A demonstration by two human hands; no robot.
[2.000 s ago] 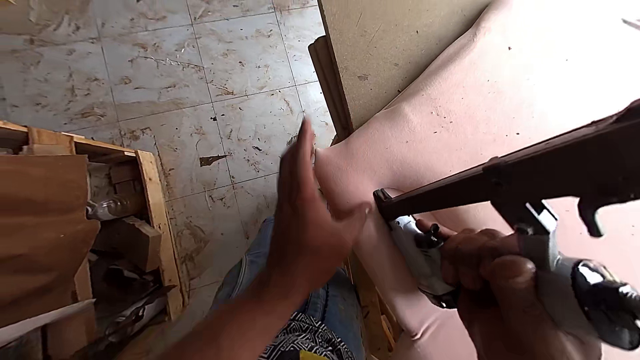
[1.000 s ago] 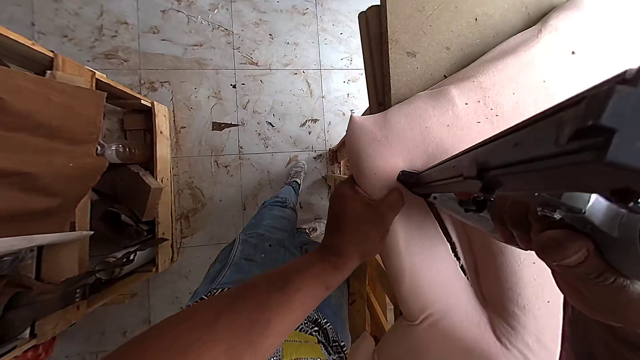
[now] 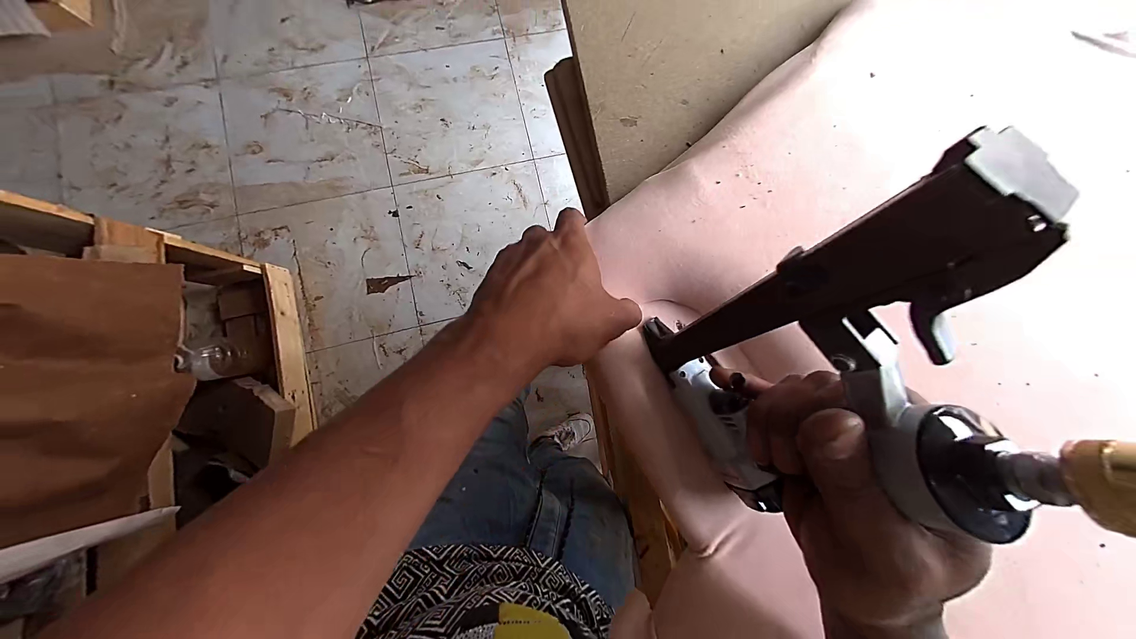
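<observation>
Pink fabric [image 3: 674, 240] covers a padded, edged piece that runs from the lower middle to the upper right. My left hand [image 3: 555, 293] grips the fabric at the edge, fingers over the far side and thumb on top. In my right hand [image 3: 852, 461] is a pneumatic staple gun [image 3: 870, 248] with a dark magazine, its nose against the fabric just right of my left thumb. A brass-coloured air hose fitting [image 3: 1100, 484] joins the tool's handle end. The tool's trigger is mostly hidden by my fingers.
A wooden crate [image 3: 288, 346] at the left holds brown sheet material [image 3: 80, 390], a clear bottle [image 3: 217, 361] and wood offcuts. A bare board [image 3: 674, 80] lies beyond the fabric, with dark moulding [image 3: 577, 133] at its side. The tiled floor [image 3: 328, 177] has scattered debris.
My left hand was apart from the fabric in the oldest frame and now grips its edge. The staple gun's angle has changed since one second ago. The view has shifted.
</observation>
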